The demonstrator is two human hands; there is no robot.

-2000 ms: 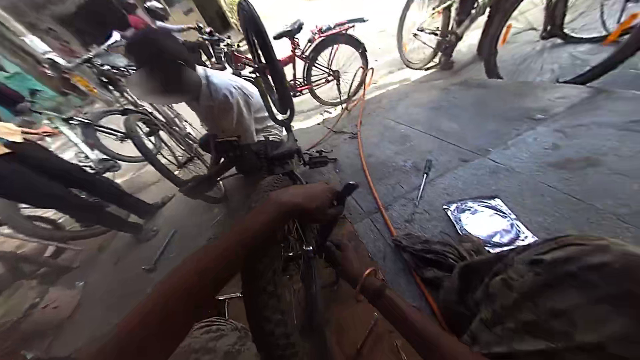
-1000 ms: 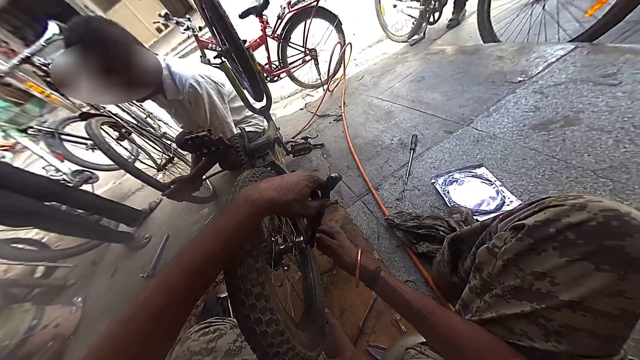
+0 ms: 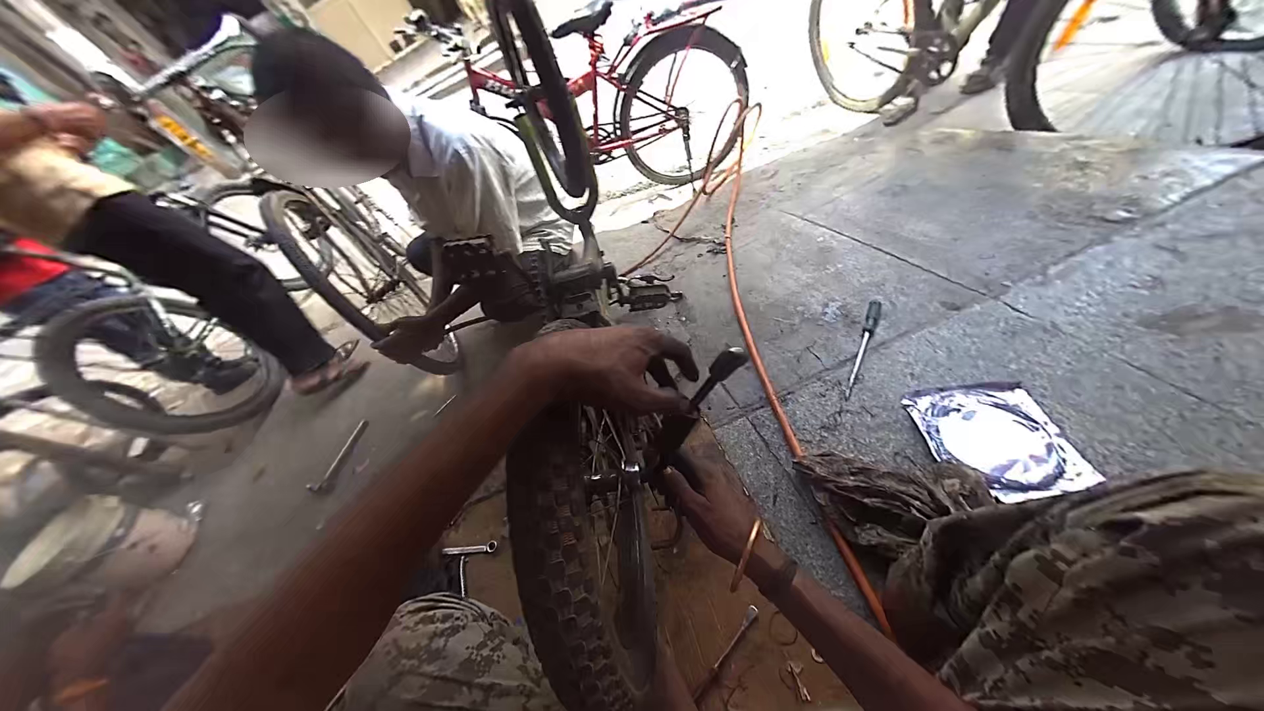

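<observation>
An upside-down bicycle stands before me, its knobbly tyre [image 3: 558, 553] between my legs. My left hand [image 3: 612, 370] is above this wheel, fingers loosely bent, tips beside a black bar with a flared end [image 3: 723, 370], perhaps a kickstand; whether they grip it is unclear. Lower down, my right hand [image 3: 706, 494] has its fingers at the bar's lower part, just right of the wheel hub [image 3: 630, 476]; its fingertips are partly hidden. The pedal [image 3: 647, 294] and crank area lie beyond my left hand.
A screwdriver [image 3: 865, 346], a packet with a coiled cable [image 3: 1002, 439] and an orange hose [image 3: 741, 286] lie on the right. Spanners [image 3: 341, 456] [image 3: 469, 549] lie left. A crouching person [image 3: 484, 178] works behind the frame at another wheel. More bicycles stand behind.
My left hand's fingers have loosened around the black bar's flared end, which now shows more fully. My right hand stays low by the hub. The person at the left has shifted and more of them shows.
</observation>
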